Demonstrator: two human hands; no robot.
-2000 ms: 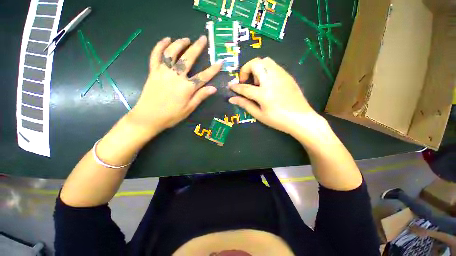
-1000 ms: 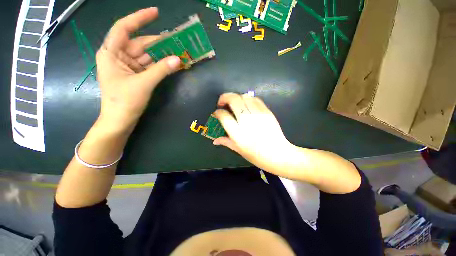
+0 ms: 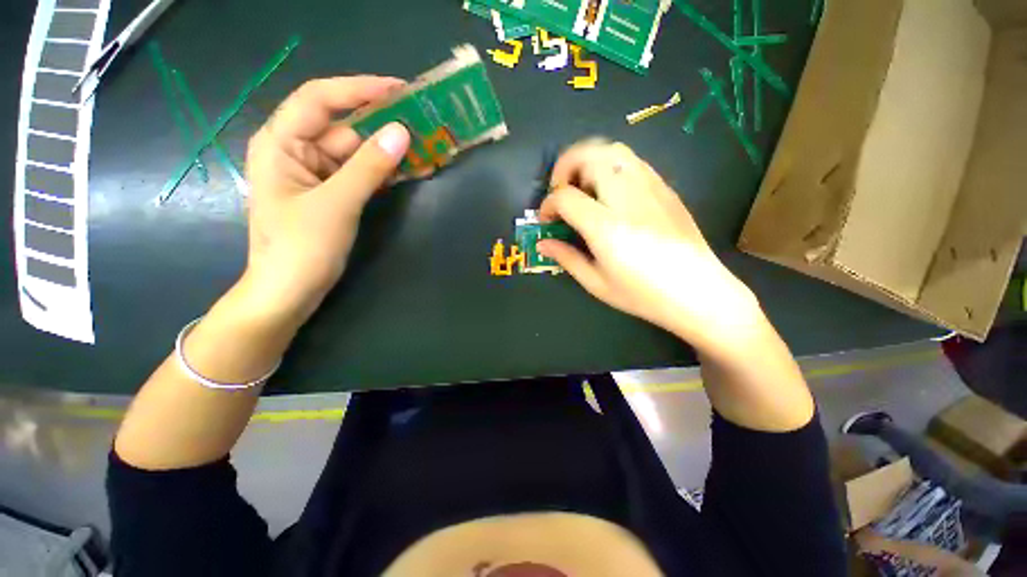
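Observation:
My left hand (image 3: 310,180) holds a green board panel (image 3: 456,107) with pale edges and an orange flex tail between thumb and fingers, tilted above the mat. My right hand (image 3: 625,220) is at the centre, its fingers and thumb on small green circuit boards (image 3: 538,246) low over or on the mat. Orange flex tails (image 3: 503,259) stick out to the left of these boards. The fingers hide part of them, and I cannot tell how many there are. A pile of panels (image 3: 608,28) lies at the far side, cut off by the top edge.
Green waste rails lie crossed at left (image 3: 208,135) and right (image 3: 738,79). A tan flex piece (image 3: 654,109) lies near the right rails. A label strip (image 3: 54,169) and silver tweezers (image 3: 118,45) are at far left. An open cardboard box (image 3: 912,147) stands at right. A person's arm shows lower right.
My left hand went from the mat to holding a panel up at left, then shifted slightly right. My right hand gathered the small boards and moved up and right with them. A loose flex piece appeared.

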